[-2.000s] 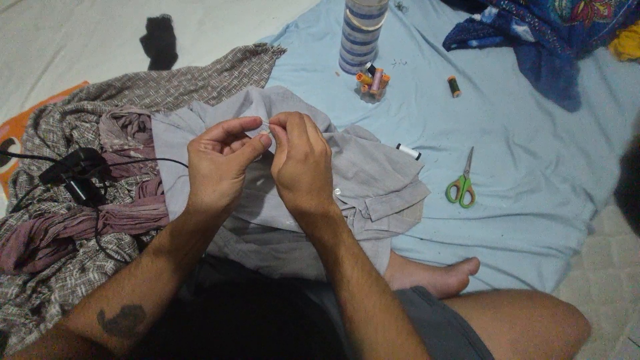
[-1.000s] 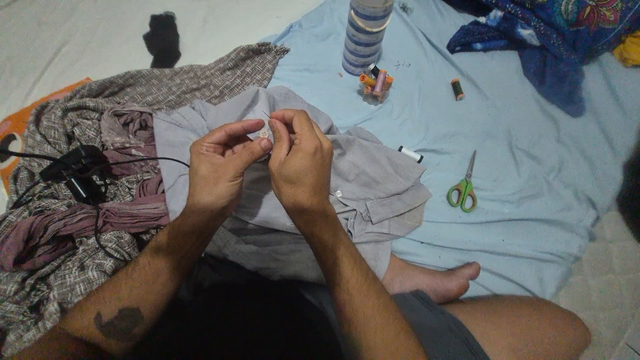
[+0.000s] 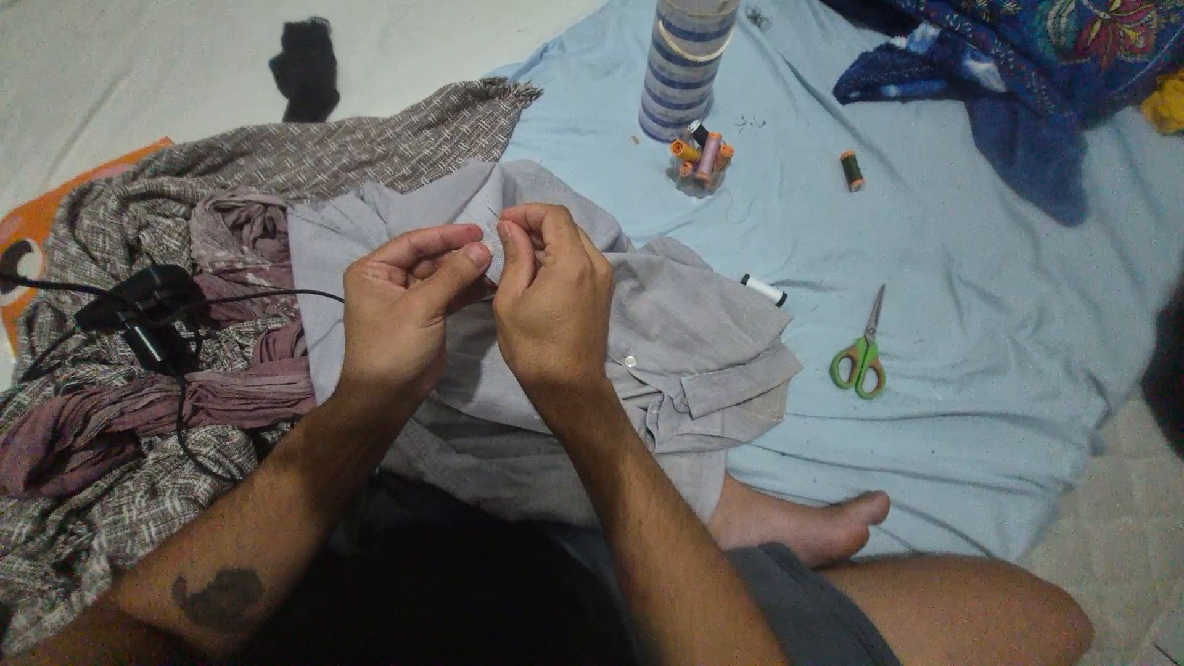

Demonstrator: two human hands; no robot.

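A grey buttoned garment point(image 3: 689, 324) lies across my lap, and both hands are raised over it. My right hand point(image 3: 555, 296) pinches a thin sewing needle point(image 3: 495, 214) between thumb and forefinger, its tip standing out at the upper left. Close beside it, the thumb and forefinger of my left hand point(image 3: 412, 296) come together; whether they pinch thread is too small to tell. A small white button point(image 3: 630, 362) shows on the garment. Near its right edge rests a spool of white thread point(image 3: 764, 289). Green-handled scissors point(image 3: 862, 356) lie farther right on the light blue sheet point(image 3: 962, 305).
Several thread spools point(image 3: 705, 159) stand in a small clear container beside a striped cylinder point(image 3: 686, 69). A dark green spool point(image 3: 852, 171) lies right of them. A black cabled device point(image 3: 143, 301) sits on patterned cloth point(image 3: 370, 153) at left. Blue embroidered cloth point(image 3: 1027, 120) lies top right.
The needle now shows above my right fingertips. My two hands stay close together in nearly the same place, with only small finger movements.
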